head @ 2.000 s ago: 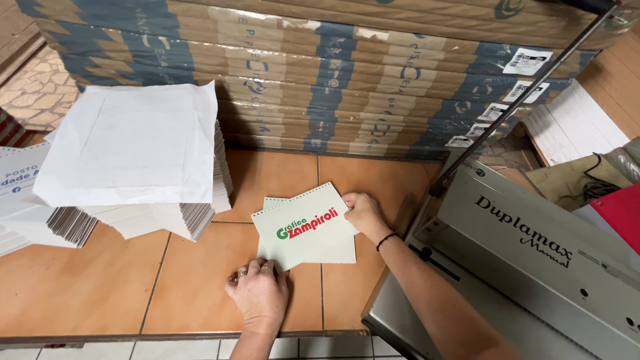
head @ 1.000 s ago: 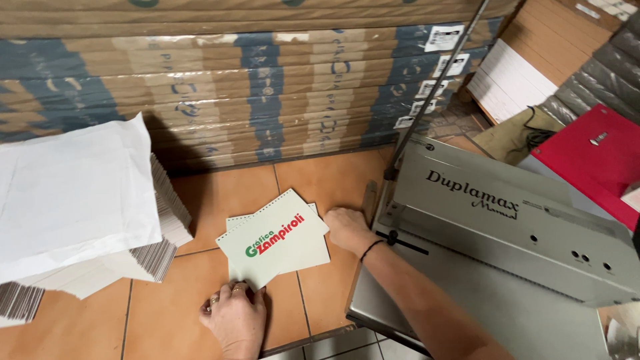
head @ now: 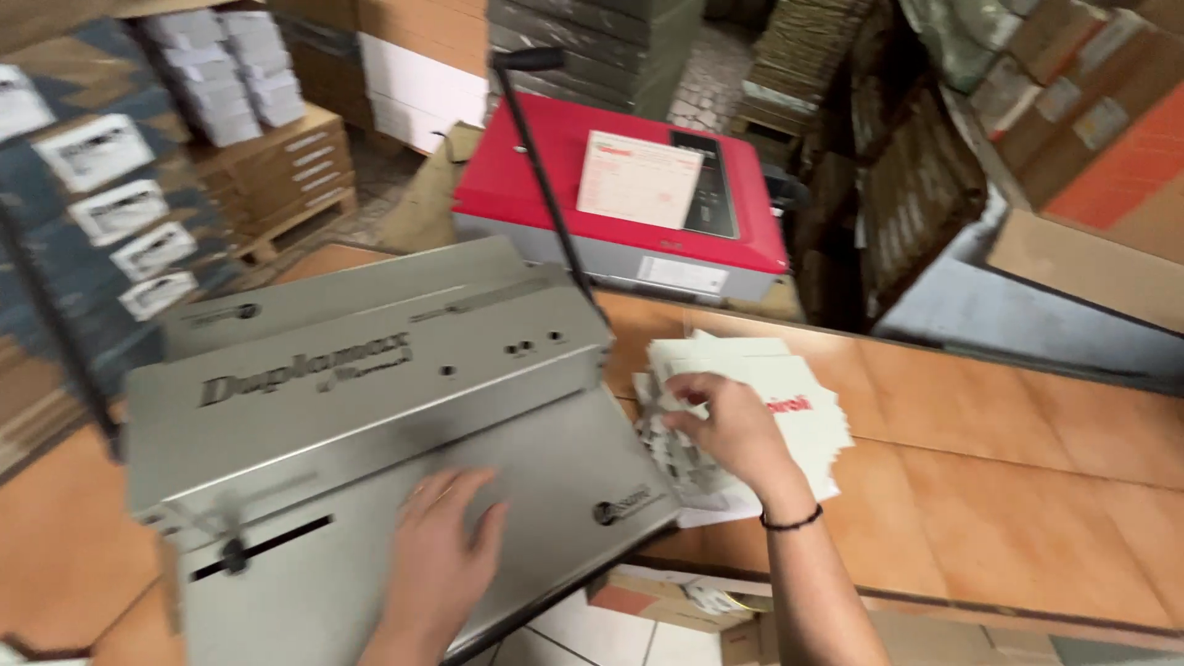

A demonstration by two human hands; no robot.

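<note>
My left hand (head: 449,546) is over the front plate of a grey metal Duplamax manual punching machine (head: 370,379), fingers apart and blurred, with nothing seen in it. My right hand (head: 731,430), with a dark bracelet at the wrist, reaches over a fanned stack of pale printed sheets (head: 800,370) on the tiled table right of the machine. Its thumb and fingers are bent at the stack's left side; whether they pinch a sheet is unclear. A black slider knob (head: 235,555) sits in the slot at the plate's left.
A red and grey machine (head: 546,176) with a printed paper on it stands behind the orange tiled table (head: 980,499). Black lever bars (head: 546,185) rise at both sides of the punching machine. Wrapped stacks (head: 92,185) stand at left, cardboard boxes (head: 1091,102) at back right.
The view has swung far right. My hands have left the small perforated sheets on the table left of the machine; my left is now over its plate, my right at the sheet stack.
</note>
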